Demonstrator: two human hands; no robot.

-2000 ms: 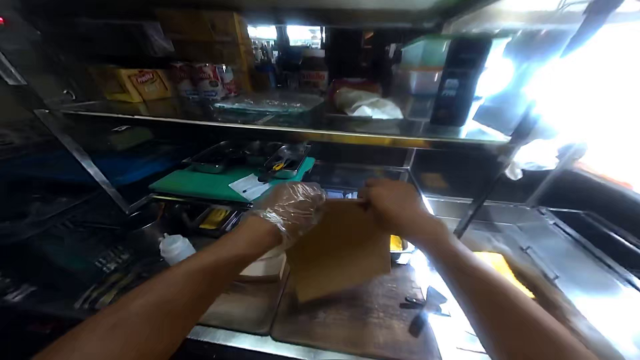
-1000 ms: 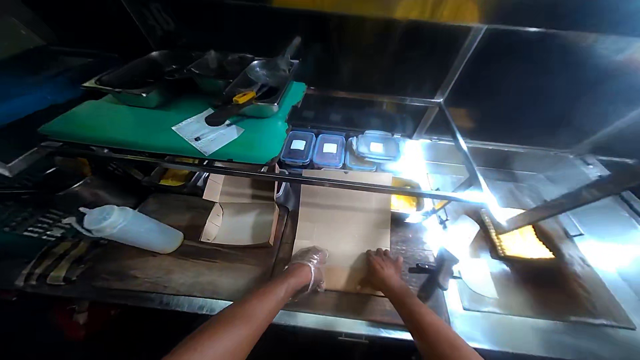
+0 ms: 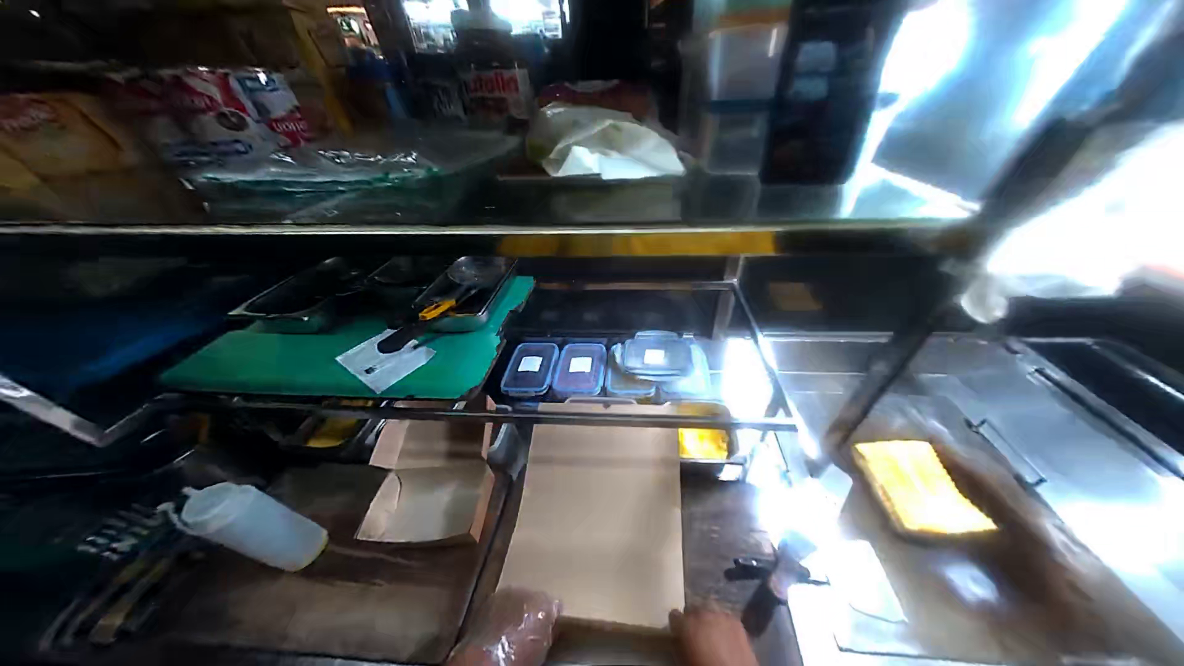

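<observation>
A brown cardboard box blank (image 3: 601, 518) lies spread open on the dark board, its near edge toward me. My left hand (image 3: 509, 629), in a clear plastic glove, is at its near left corner. At the near right corner is my bare right hand (image 3: 710, 636). Both hands are cut off by the bottom of the view, and their grip on the cardboard is partly hidden. Left of the blank stands an open cardboard box (image 3: 430, 504). A white plastic squeeze bottle (image 3: 254, 525) lies farther left.
A green cutting board (image 3: 277, 361) holds metal trays and a spatula (image 3: 384, 361). Lidded plastic containers (image 3: 580, 368) stand behind the blank. A metal rail (image 3: 629, 419) crosses above its far end. At right are a dark-handled tool (image 3: 763, 569) and a yellow waffle-like slab (image 3: 916, 486).
Two seconds ago my hands held the cardboard up in the air; now it lies on the board with my hands at its near edge. The view has tilted up since one second ago.
</observation>
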